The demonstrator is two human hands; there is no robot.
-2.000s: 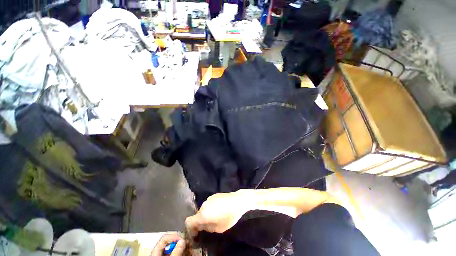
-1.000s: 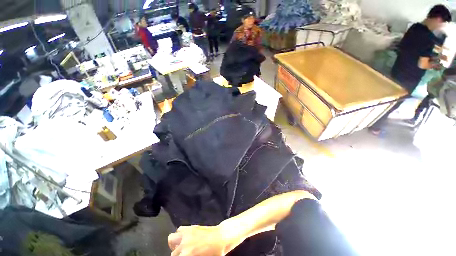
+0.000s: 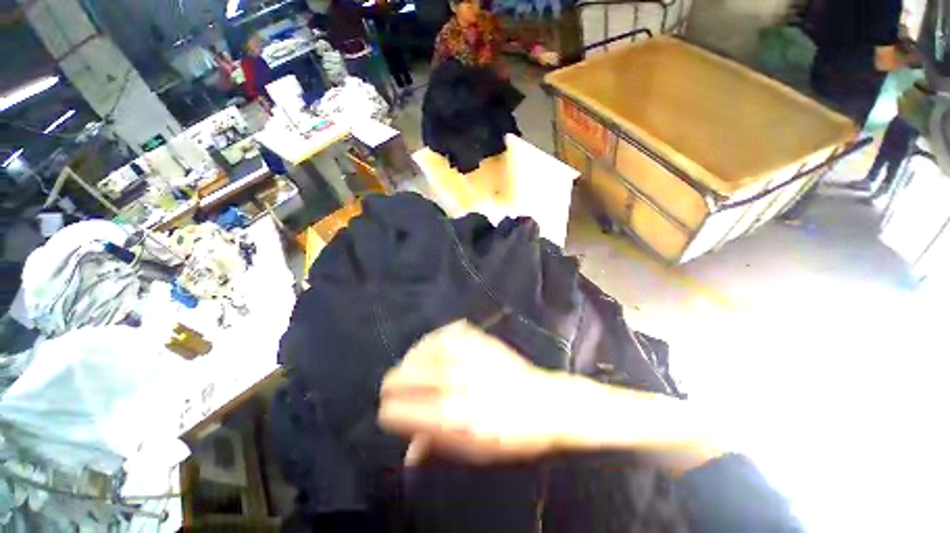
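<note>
A large pile of dark garments [image 3: 406,271] with light seam lines fills the middle, close in front of me. My right hand [image 3: 464,396] is over the pile, reaching in from the right with its back up. It is blurred and its fingers are bent. I cannot tell whether it grips cloth or only lies over it. My left hand is out of the picture.
A table edge [image 3: 245,390] with pale fabric [image 3: 89,385] is at left. A wheeled cart [image 3: 719,115] stands at upper right. A white-topped table [image 3: 542,187] with dark cloth stands behind the pile. People stand at the back and upper right.
My right hand has moved up from the bottom edge onto the pile. My left hand, seen two seconds ago with a small blue item, is gone. The view has turned right.
</note>
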